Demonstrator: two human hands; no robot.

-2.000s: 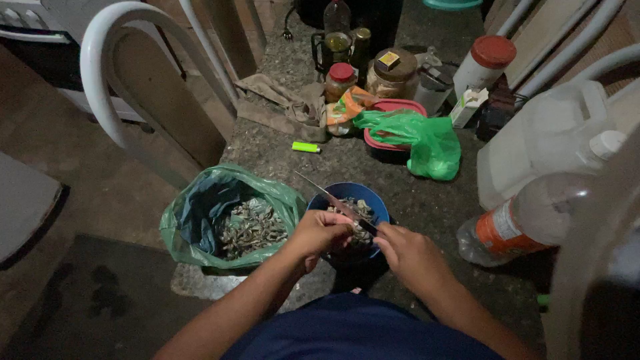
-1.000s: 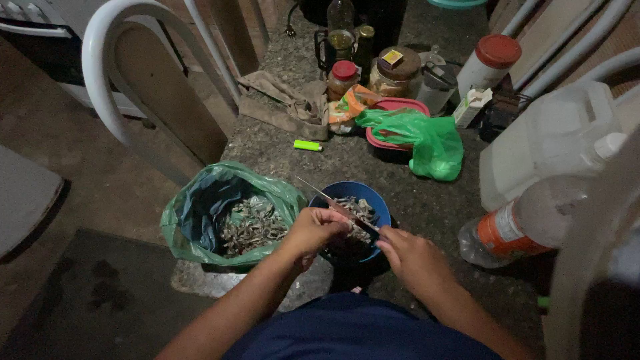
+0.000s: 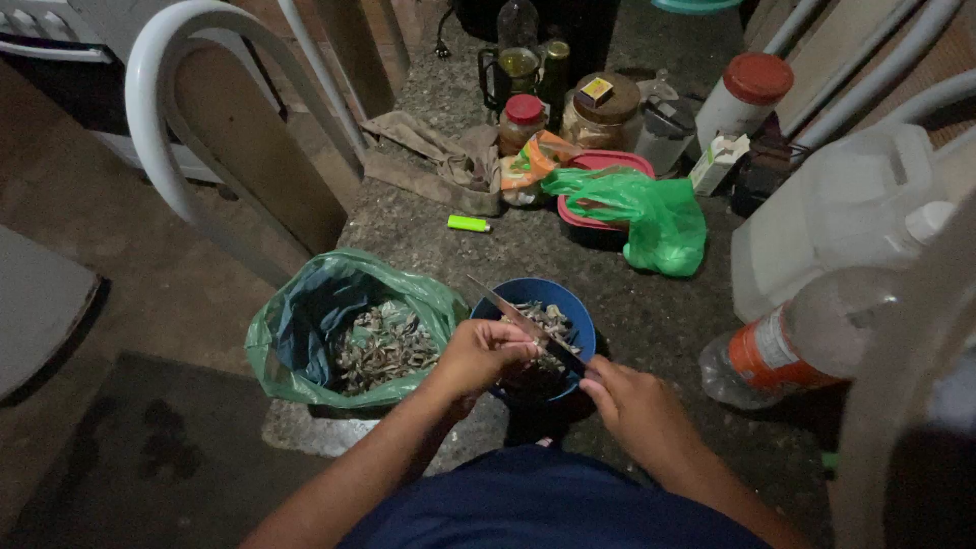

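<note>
My right hand (image 3: pixel 633 404) grips the dark handle of a knife (image 3: pixel 526 322), whose blade points up and left over a blue bowl (image 3: pixel 585 320). Small greyish pieces (image 3: pixel 557 316), perhaps little fish, lie in the bowl. At the blade, my left hand (image 3: pixel 480 358) pinches something small between thumb and fingers; what it is cannot be made out. To the left of the bowl, an open green plastic bag (image 3: pixel 267 343) holds many similar pieces (image 3: pixel 381 347).
A green lighter (image 3: pixel 468 223) lies beyond the bowl. Farther back are a cloth (image 3: pixel 435 164), jars (image 3: pixel 602 118) and a red-rimmed container (image 3: pixel 610 158) under a green bag (image 3: pixel 671 229). A jug (image 3: pixel 831 206) and plastic bottle (image 3: pixel 793 343) stand right; a chair (image 3: pixel 145 99) is left.
</note>
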